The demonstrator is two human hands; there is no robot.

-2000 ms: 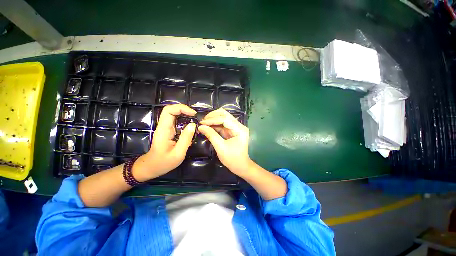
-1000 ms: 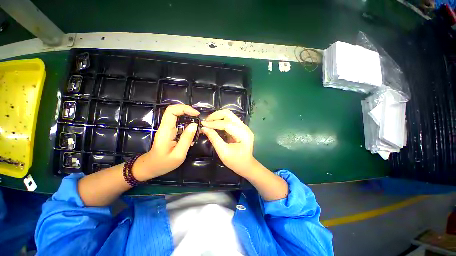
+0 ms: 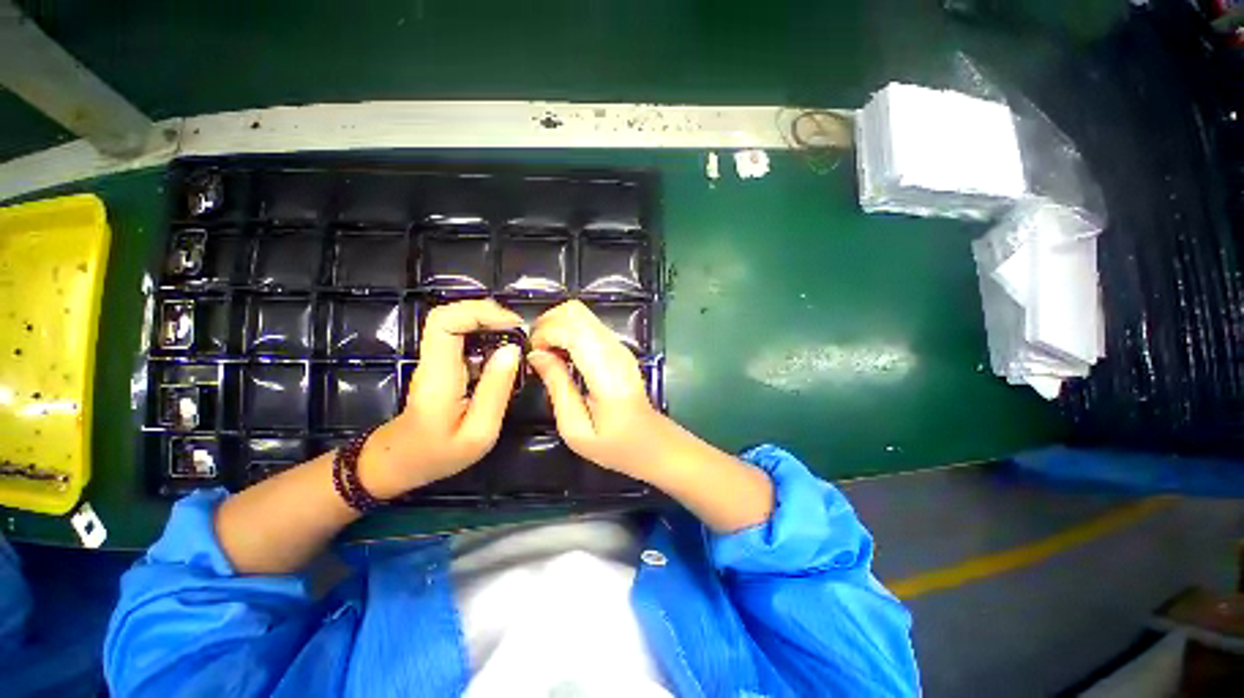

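A small dark housing is held between the thumb and fingers of my left hand, over the middle of the black blister tray. The fingertips of my right hand are pinched together at the housing's right edge. Whether they hold a tiny part cannot be told; the fingers hide it. Parts with shiny and pale areas, such as this square part, sit in the tray's left column of pockets.
A yellow bin with dark specks is at the left, a white tag below it. Beyond the tray runs a pale rail. Small white pieces lie near it. White card stacks and a ridged black pile are at the right.
The view has shifted slightly. My right fingertips have moved in closer against the housing and my right hand is a little more upright. My left hand keeps its hold.
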